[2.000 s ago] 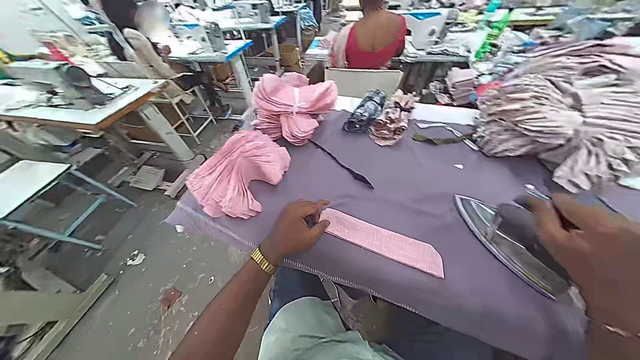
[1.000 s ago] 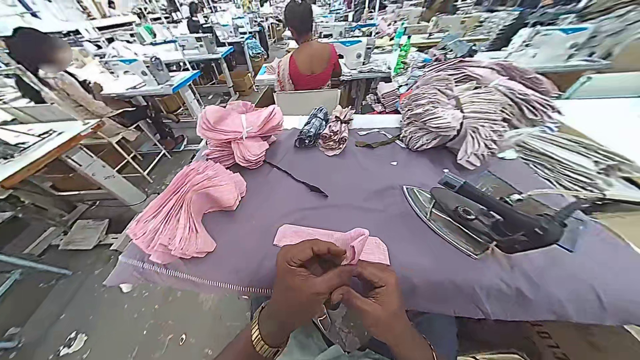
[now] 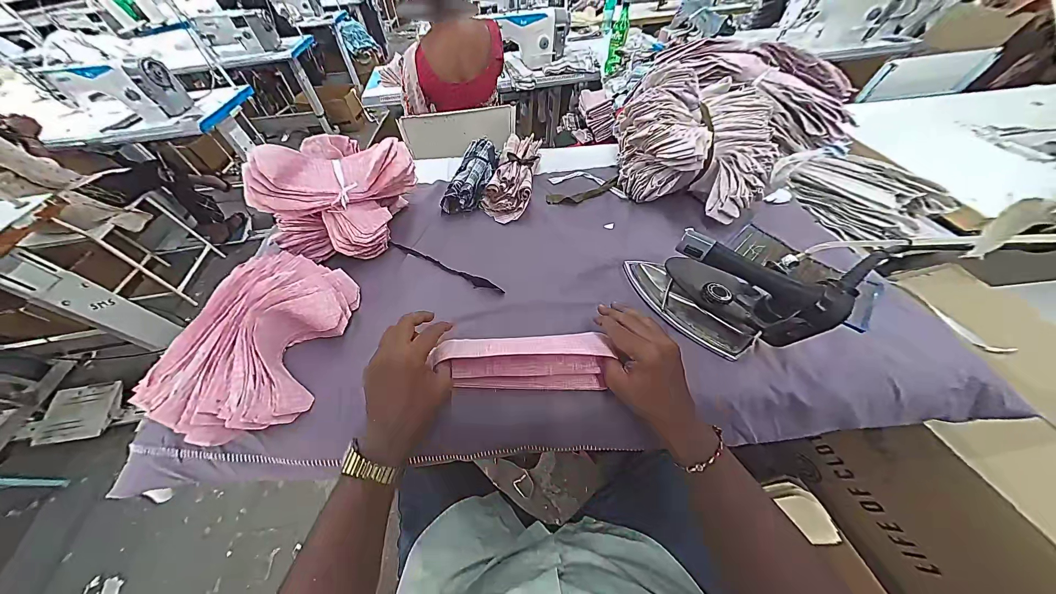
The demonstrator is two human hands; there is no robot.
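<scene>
A folded pink fabric strip (image 3: 528,367) lies flat on the purple cloth-covered table (image 3: 544,264), its upper edge turned over lengthwise. My left hand (image 3: 408,379) holds the strip's left end between thumb and fingers. At the right end my right hand (image 3: 648,363) grips it the same way. The steam iron (image 3: 734,289) rests to the right of my right hand, its soleplate on the table and its tip pointing left. A fanned stack of pink fabric pieces (image 3: 247,346) lies left of my left hand, and behind it sits a tied pink bundle (image 3: 330,194).
Small plaid (image 3: 470,177) and beige (image 3: 511,180) rolled bundles stand at the back edge. A large striped fabric bundle (image 3: 701,124) is at back right. A dark cord (image 3: 450,268) lies mid-table. Beyond, a person (image 3: 458,66) sits facing away near sewing machines.
My right hand has let go of the iron seen in its grasp two seconds ago. Both hands have moved apart from the strip's middle to its two ends, and the strip now lies folded lengthwise.
</scene>
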